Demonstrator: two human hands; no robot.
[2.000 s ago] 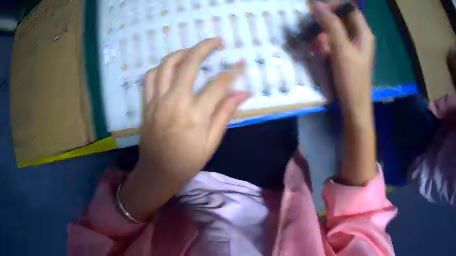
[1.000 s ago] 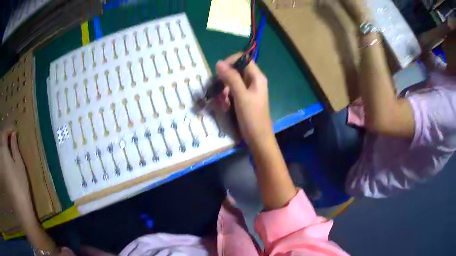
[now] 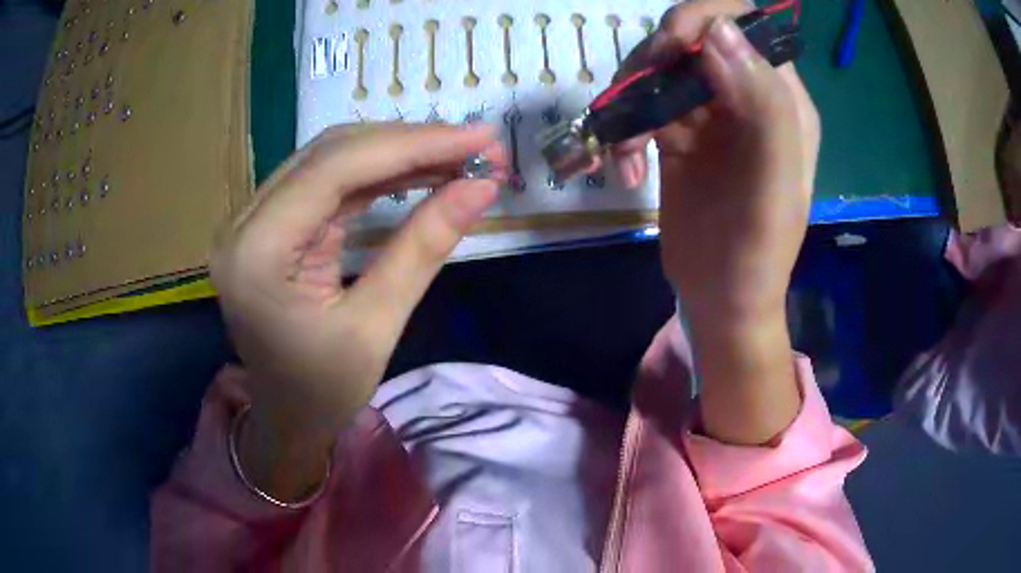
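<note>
My left hand (image 3: 347, 224) pinches a small silver metal piece (image 3: 477, 168) between thumb and forefinger, above the front edge of the white foam tray (image 3: 336, 95). My right hand (image 3: 733, 157) is closed around a black hand tool with red edging (image 3: 661, 101). Its short metal jaws point left, a little to the right of the silver piece, apart from it. The tray has rows of tan dumbbell-shaped slots, with silver ends in the front row. My hands hide part of the tray.
A brown cardboard board (image 3: 146, 146) with silver pieces in rows lies at the left. A blue pen or stick (image 3: 851, 34) lies on the green mat (image 3: 884, 146). More cardboard (image 3: 952, 78) and a neighbour's pink sleeve (image 3: 980, 325) are at the right.
The view has swung right. My left hand has come from the cardboard at the left to the tray's front, now pinching a silver piece. The tool is now beside it.
</note>
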